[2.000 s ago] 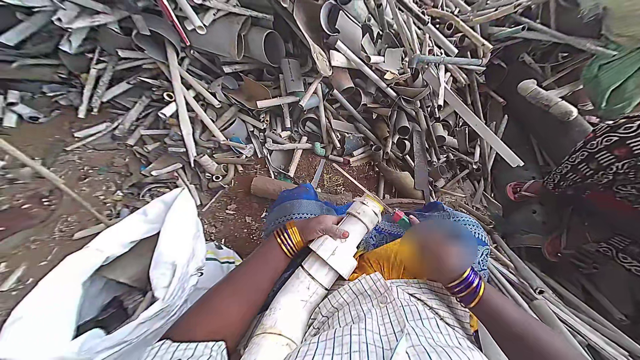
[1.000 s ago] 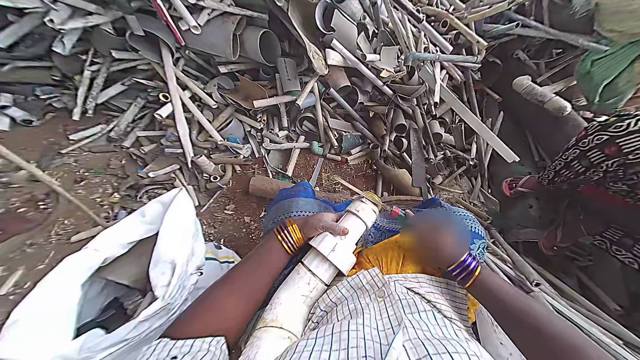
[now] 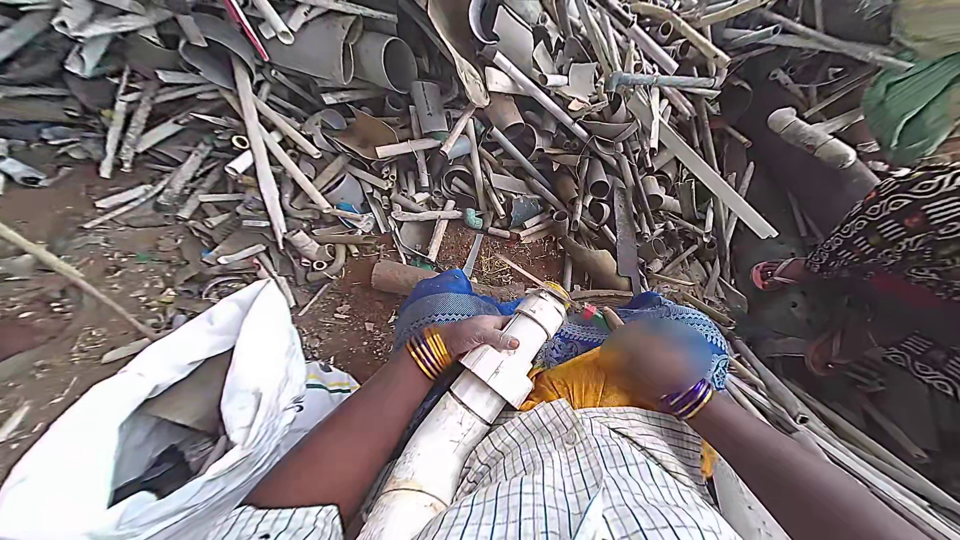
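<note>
A thick white plastic pipe with a wider fitting lies slanted across my lap, its far end pointing up and to the right. My left hand grips it just above the wide collar, thumb on top. My right hand is closed near my right knee; a blurred patch covers most of it. From its finger side a thin blade-like strip, partly hidden, seems to reach to the pipe's yellowish rim. Whether the hand holds that strip is not certain. A small red and green piece shows beside the fingers.
A large heap of scrap plastic pipes spreads in front of me. An opened white sack with scraps inside stands at my left. Long thin pipes lie at my right. Another person's patterned clothing and sandalled foot are at the right edge.
</note>
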